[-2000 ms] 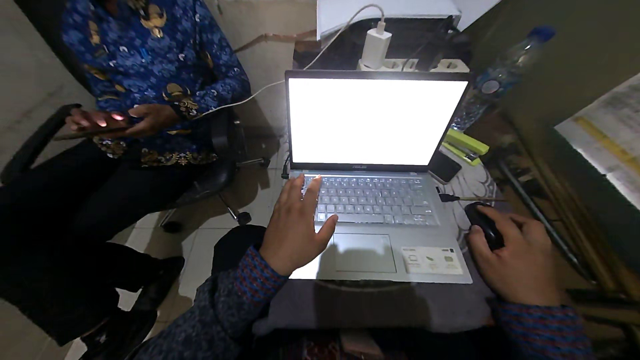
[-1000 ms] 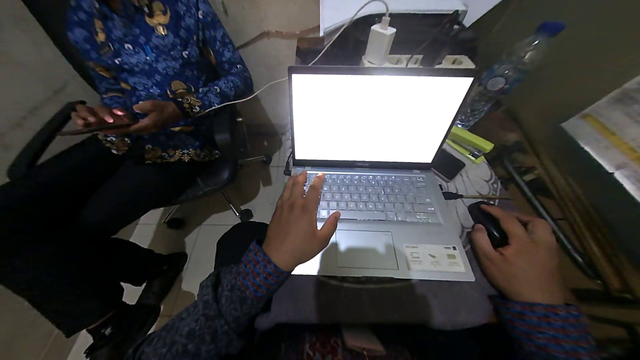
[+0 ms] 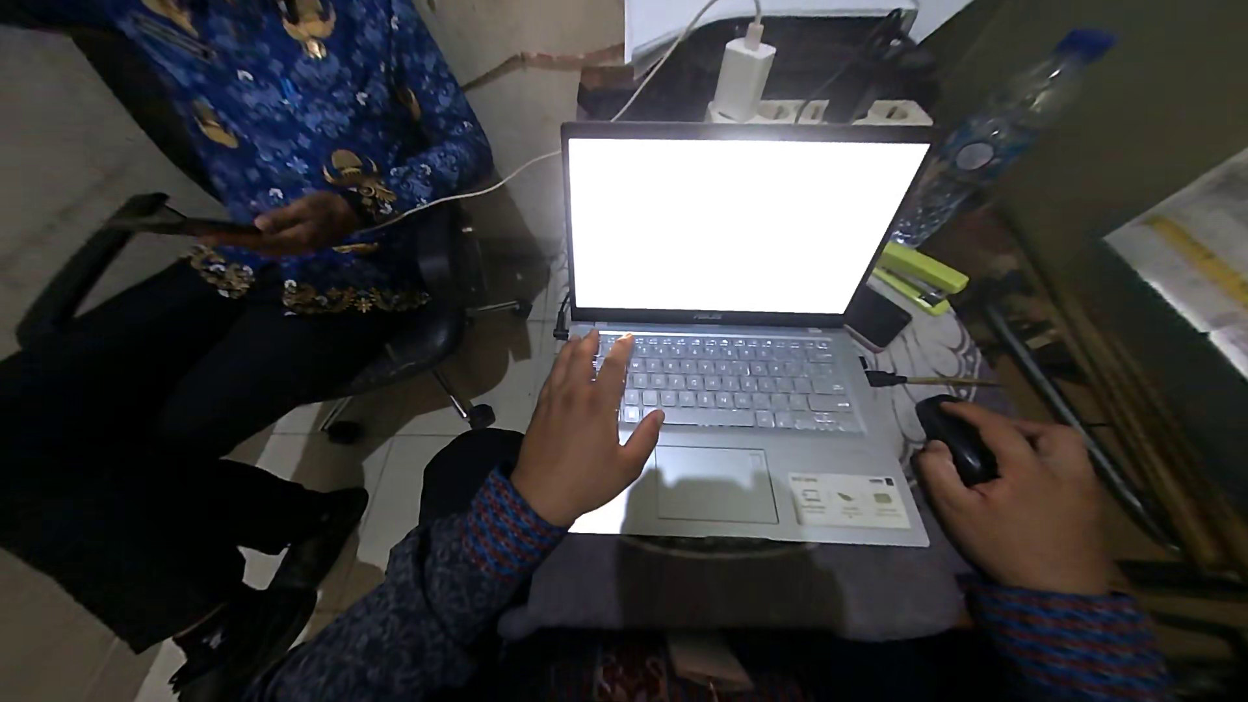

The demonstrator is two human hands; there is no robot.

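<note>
An open silver ASUS laptop (image 3: 604, 487) rests on a cloth-covered surface, its screen (image 3: 731, 224) washed out in white. My left hand (image 3: 585, 429) lies over the left side of the keyboard (image 3: 731, 380), fingers spread, with the thumb near the touchpad (image 3: 717, 485); it holds nothing. To the right of the laptop, my right hand (image 3: 1024, 497) is closed around a black computer mouse (image 3: 955, 439). A cable plug (image 3: 882, 378) sits in the laptop's right side. A sticker (image 3: 848, 500) is on the palm rest.
Behind the laptop stand a white charger (image 3: 744, 78) and a power strip (image 3: 892, 112). A plastic bottle (image 3: 975, 146), a lime-green stapler (image 3: 921, 273) and a phone (image 3: 877, 317) are at the right. Another person (image 3: 322, 127) sits on a wheeled chair (image 3: 419, 331) at left, holding a phone (image 3: 195, 227).
The seated person's one hand, earlier touching the phone's face, no longer shows there. My left hand stays over the keyboard and my right hand stays on the mouse.
</note>
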